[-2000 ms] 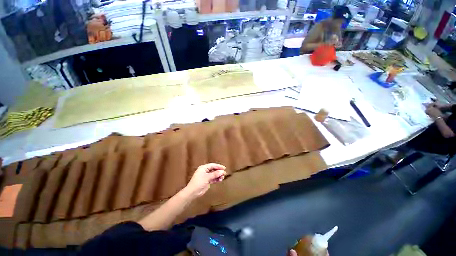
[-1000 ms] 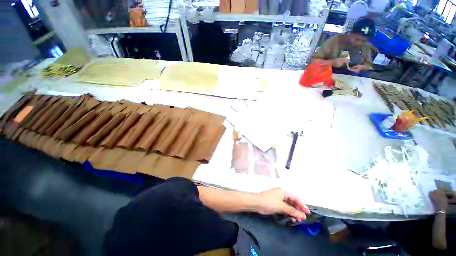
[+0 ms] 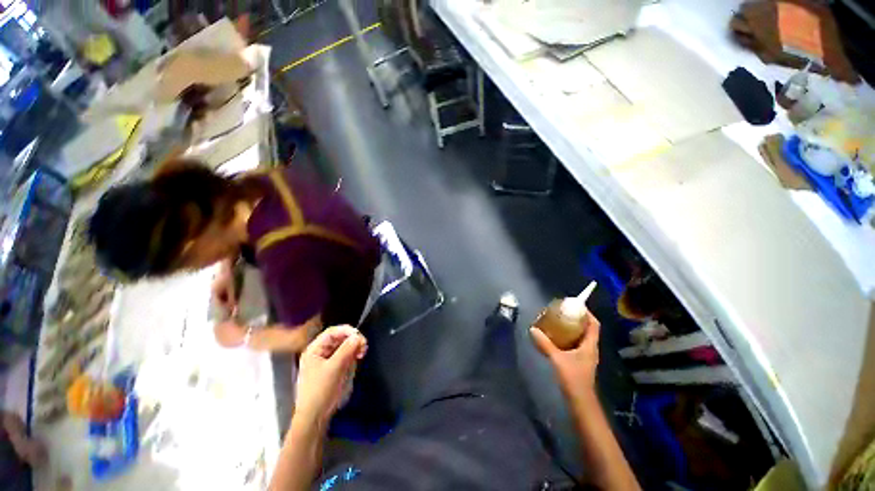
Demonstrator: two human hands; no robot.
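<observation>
The glue bottle (image 3: 561, 326) is amber below and cloudy near its top, with a white nozzle cap (image 3: 579, 301) whose long tip points up and right. My right hand (image 3: 576, 360) is wrapped around the bottle and holds it tilted over the floor. My left hand (image 3: 329, 366) is raised at lower centre, its fingers curled together; nothing shows in it, though the inside of the fingers is hidden.
A person in a dark red top (image 3: 312, 240) leans over the left table, close to my left hand. A long pale table (image 3: 672, 192) runs down the right. Between them lies a grey aisle with a stool (image 3: 451, 101) and my shoe (image 3: 508, 304).
The view has turned from the table with brown panels to the aisle. The bottle and my right hand, out of view one second ago, now show. My left hand's fingers have curled in.
</observation>
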